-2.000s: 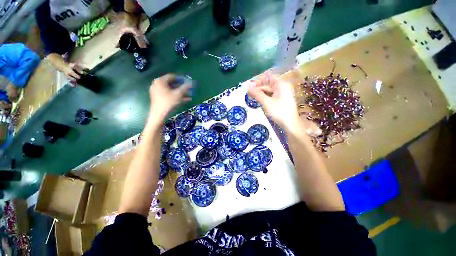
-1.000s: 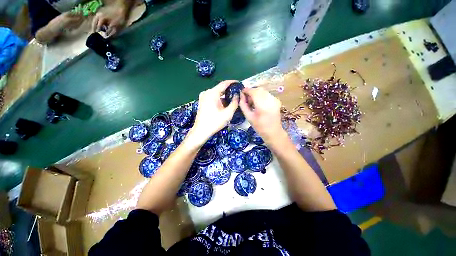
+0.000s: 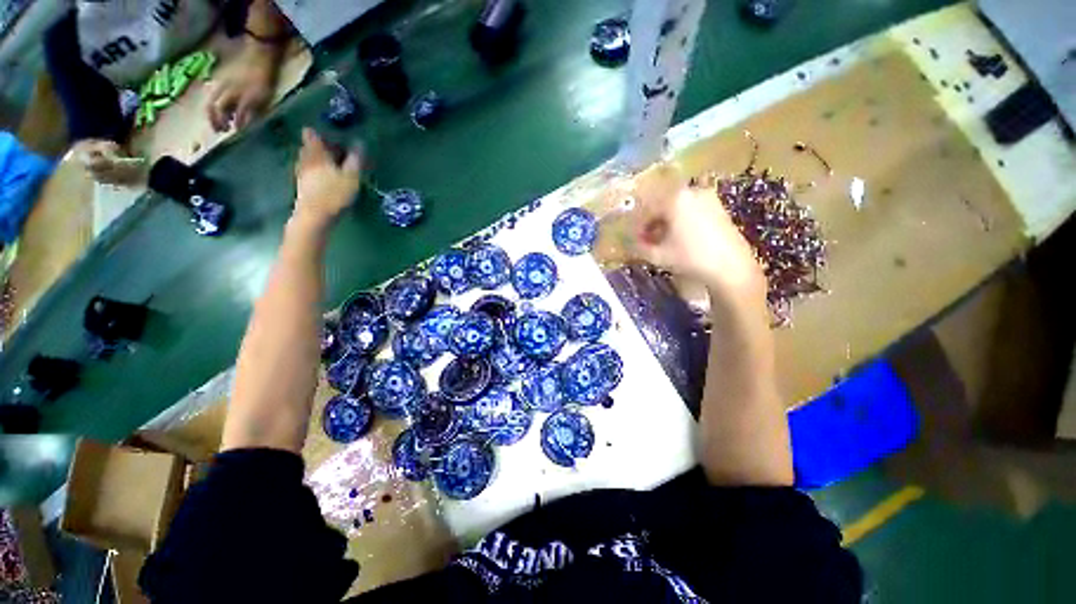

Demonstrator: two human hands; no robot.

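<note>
Many round units with blue-white patterned faces (image 3: 472, 334) lie heaped on the white board (image 3: 643, 442), some overlapping. One unit (image 3: 575, 230) lies apart at the board's upper edge. My left hand (image 3: 327, 177) is over the green belt, fingers apart, with nothing visible in it; a round unit with a lead wire (image 3: 402, 208) lies on the belt to its lower right. My right hand (image 3: 690, 236) is blurred beside the loose pile of small red-brown leaded components (image 3: 779, 236) and covers its left part; whether it holds anything cannot be told.
The green belt (image 3: 496, 153) carries black cylinders (image 3: 384, 65) and other round units. A pale post (image 3: 661, 89) stands at the bench's back edge. A person's hands (image 3: 242, 94) are across the belt near green parts (image 3: 177, 85). A blue bin (image 3: 855, 425) and cardboard trays (image 3: 118, 490) flank the bench.
My hands were together on a round unit above the heap; they are now apart. The left has gone out over the belt, the right towards the component pile. The view has shifted.
</note>
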